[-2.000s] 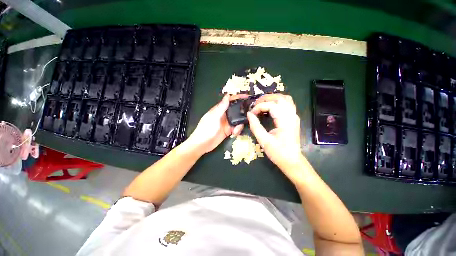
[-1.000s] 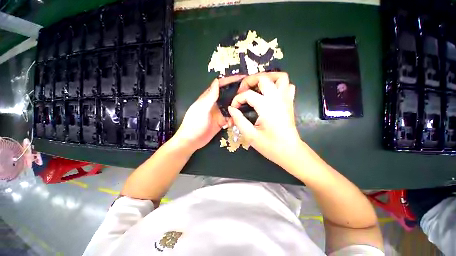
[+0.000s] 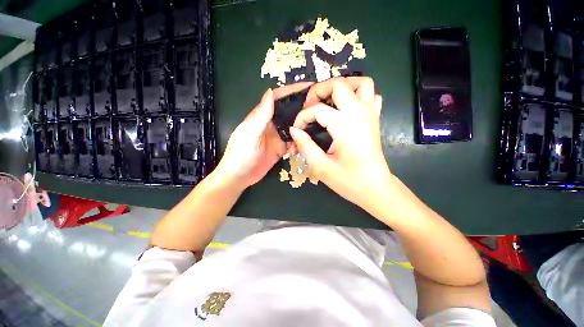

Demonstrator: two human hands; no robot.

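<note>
A black plastic housing [image 3: 289, 114] is held over the green bench, in front of my chest. My left hand [image 3: 255, 142] grips it from the left, thumb on its upper edge. My right hand [image 3: 342, 131] lies over its right part, with thumb and index finger pinched at its lower edge; they hide much of it. Whether a small piece is between those fingertips cannot be told. A pile of cream adhesive pieces mixed with black parts [image 3: 288, 56] lies just beyond my hands. A smaller cream pile [image 3: 298, 172] lies nearer me, partly hidden by my hands.
A large glossy black tray [image 3: 118, 115] with housings in its pockets lies at the left. A second black tray [image 3: 551, 105] is cut off at the right. A black phone-like rectangle [image 3: 443, 83] lies right of the piles. A pink fan [image 3: 14, 199] stands at far left.
The view has shifted, so the bench and piles sit higher in the picture. Both hands still hold the housing, and my right thumb and fingers have moved to its lower edge.
</note>
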